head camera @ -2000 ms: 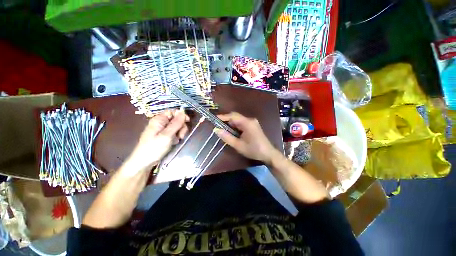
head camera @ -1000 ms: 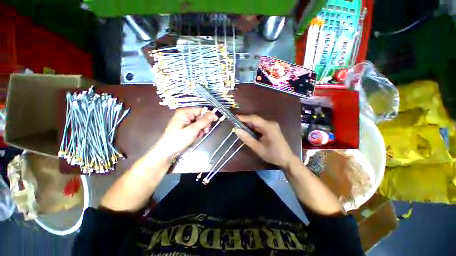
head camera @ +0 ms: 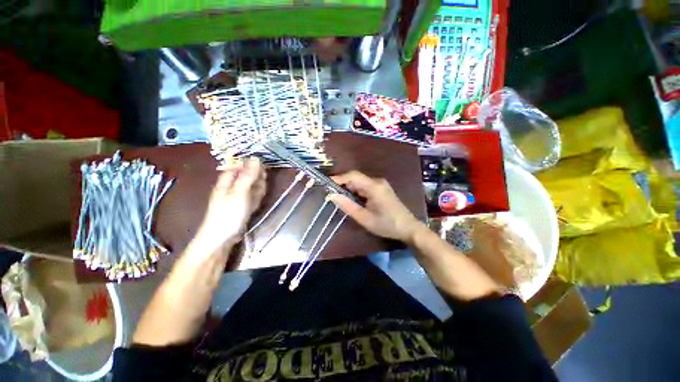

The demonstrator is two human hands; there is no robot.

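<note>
My right hand (head camera: 376, 205) holds the lower right end of a dark slotted insert bar (head camera: 302, 167), which lies slantwise over the tabletop. Several thin cables (head camera: 318, 233) hang from the bar toward me. My left hand (head camera: 240, 195) is at the near left edge of the wide cable pile (head camera: 261, 119), left of the bar's upper end. Its fingertips are bent together and blurred; whether they grip a cable cannot be told. A second, greyer cable pile (head camera: 119, 216) lies at the left of the table.
The green press head (head camera: 246, 21) hangs over the metal plate (head camera: 176, 112) at the back. A smartphone (head camera: 393, 118) lies right of the pile. A red bin (head camera: 488, 170), crumpled clear plastic (head camera: 531, 134) and yellow sacks (head camera: 619, 209) stand right. An open carton (head camera: 37, 171) stands left.
My left hand has moved from the bar up and left to the wide pile's edge. One more cable hangs from the bar's middle. My right hand still holds the bar. The view has shifted.
</note>
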